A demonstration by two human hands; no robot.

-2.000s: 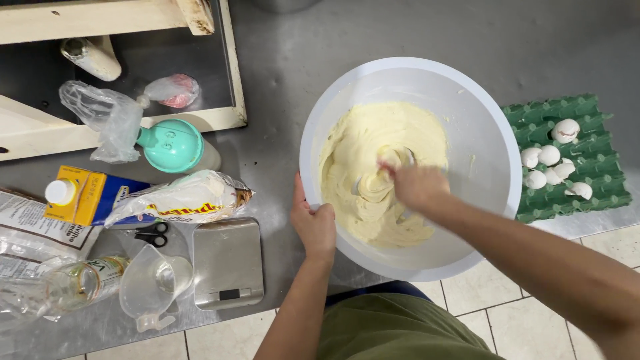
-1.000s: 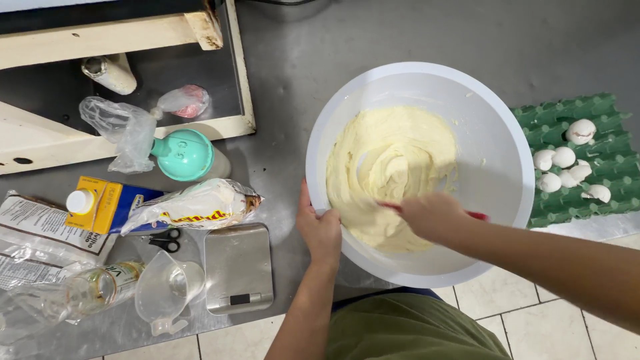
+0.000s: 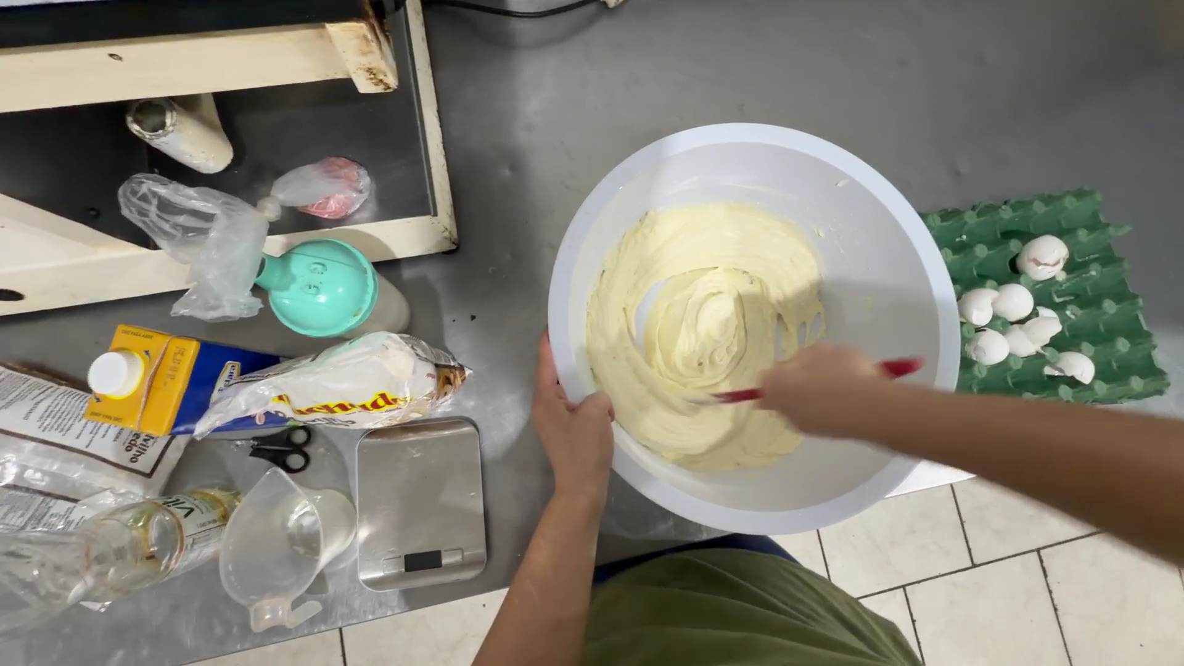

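Observation:
A large white plastic bowl [image 3: 888,222] stands on the metal worktop, with thick pale yellow batter [image 3: 703,324] spread over its bottom and up one side. My left hand [image 3: 575,435] grips the bowl's near left rim, thumb over the edge. Closed around the red handle of a utensil [image 3: 902,367], my right hand [image 3: 819,393] is over the lower right of the bowl. The utensil's working end is in the batter, blurred, so its kind cannot be told.
Right of the bowl is a green egg tray [image 3: 1110,324] with several eggshells [image 3: 1013,302]. To the left are a kitchen scale [image 3: 421,499], black-handled scissors [image 3: 282,449], a clear plastic jug [image 3: 277,546], a carton [image 3: 171,379], a plastic package [image 3: 351,384], a turquoise-lidded container [image 3: 324,287] and a wooden frame [image 3: 444,185].
My right hand has moved around over the batter with the red-handled utensil, and the batter's swirls have changed shape. My left hand has stayed on the rim.

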